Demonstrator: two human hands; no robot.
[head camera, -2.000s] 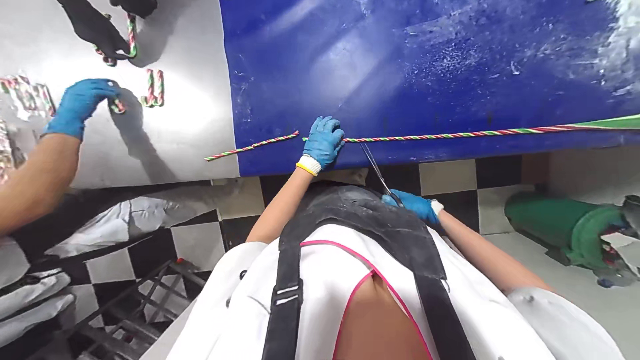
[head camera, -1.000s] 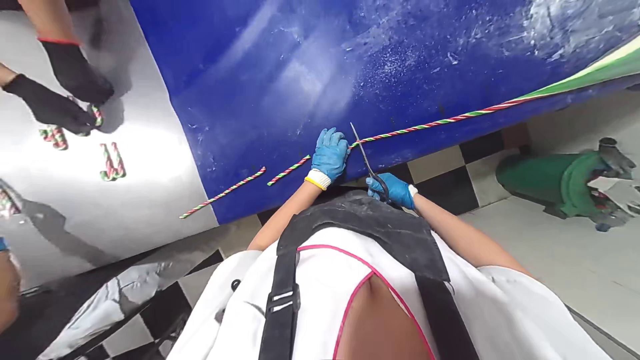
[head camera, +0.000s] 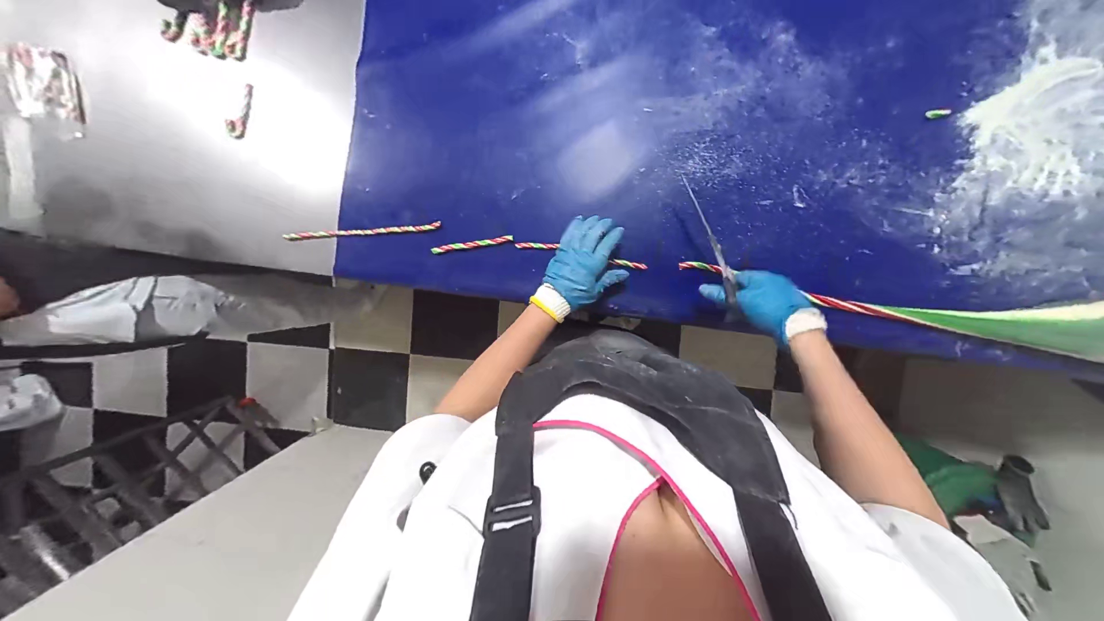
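My left hand (head camera: 581, 266), in a blue glove, lies spread with its palm down over a short striped candy rope piece (head camera: 627, 264) near the front edge of the blue table surface. My right hand (head camera: 763, 302), gloved in blue too, holds scissors (head camera: 709, 231) whose blades point away from me. Beneath that hand runs the long candy rope (head camera: 849, 305), its cut end showing left of the scissors and its thick green and white part at the right. Left of my left hand lie a shorter piece (head camera: 472, 245) and a longer piece (head camera: 362, 232).
On the metal surface (head camera: 172, 172) at the left are bent candy canes (head camera: 240, 112) and wrapped ones (head camera: 45, 84). White powder (head camera: 1031, 155) covers the table's right part, beside a small green candy bit (head camera: 937, 114). A green machine (head camera: 949, 479) stands below right.
Another short piece now lies apart from the long rope. My right hand has moved up onto the table over the rope. The other person's gloved hands have mostly left view.
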